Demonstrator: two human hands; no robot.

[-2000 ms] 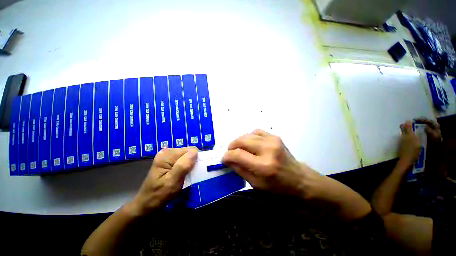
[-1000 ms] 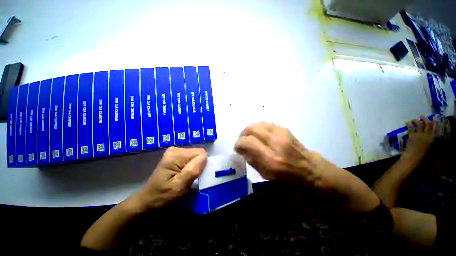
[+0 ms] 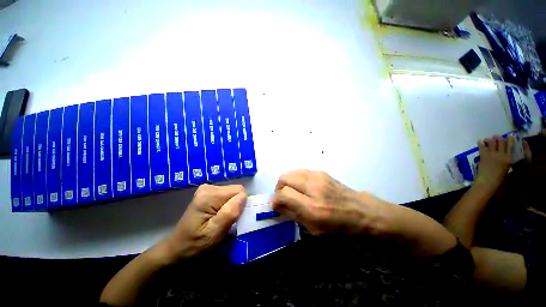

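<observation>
A blue and white retail box (image 3: 263, 241) is held at the table's front edge, its white hang tab with a dark blue slot upward. My left hand (image 3: 206, 220) grips the tab's left side between thumb and fingers. My right hand (image 3: 314, 201) has its fingers closed on the tab's right side and covers part of the slot. The box's lower part is dark and hard to see. A row of closed boxes (image 3: 139, 141) stands behind and left, blue spines up, with white lettering and small square codes.
A dark oblong block (image 3: 12, 120) lies left of the row. A grey piece (image 3: 10, 49) is at the far left. A neighbour's hands (image 3: 494, 162) hold a blue and white box at the right. A black square pad (image 3: 470, 60) and blue boxes (image 3: 518, 108) lie beyond.
My right hand was off the tab a second ago and is now back on its right side. The neighbour's box has shifted slightly left and down.
</observation>
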